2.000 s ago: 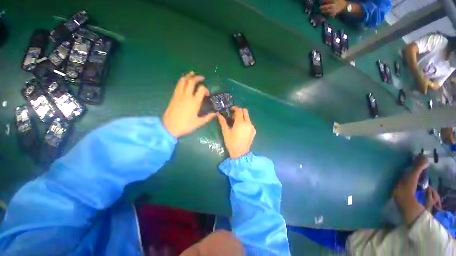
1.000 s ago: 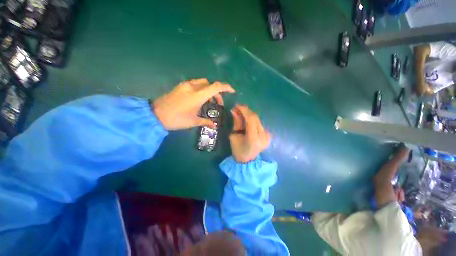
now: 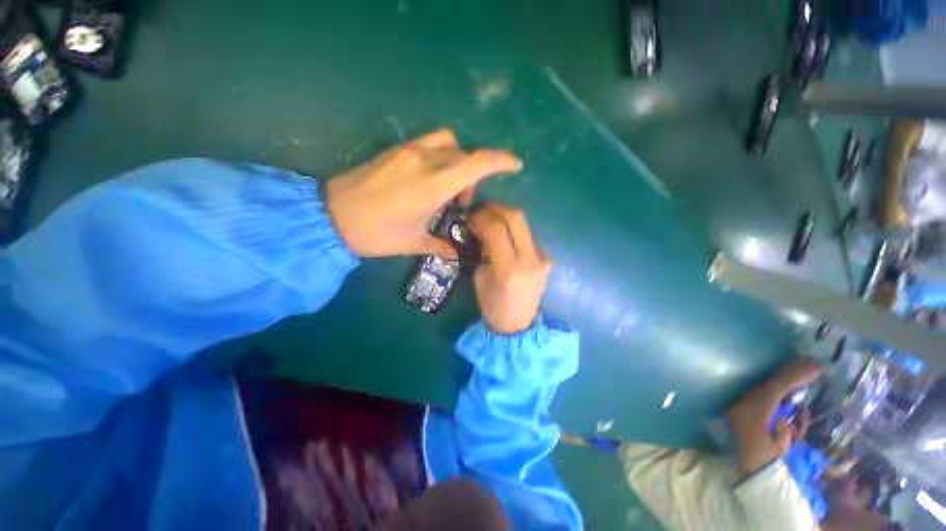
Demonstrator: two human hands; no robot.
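A black half-assembled phone unit (image 3: 432, 282) lies open side up in front of me, its silver circuit board at the lower end and a round pale disc near its top end. My left hand (image 3: 399, 197) holds the phone's upper part between thumb and fingers, with the index finger stretched out beyond it. My right hand (image 3: 510, 268) is at the phone's right side by the disc, fingers bent together around a thin dark stick that looks like tweezers; its tip is hidden or too blurred to tell.
Stacked phone units (image 3: 34, 80) lie at the far left, cut off by the edge. Single phones (image 3: 643, 39) are spaced out at the back right. A grey metal rail (image 3: 830, 304) crosses the right side. Another person's arm (image 3: 762, 415) reaches in at the lower right.
The view has shifted left to right, so the pile is mostly out of frame. The phone was turned disc-end up, and my right hand has moved in against its top end.
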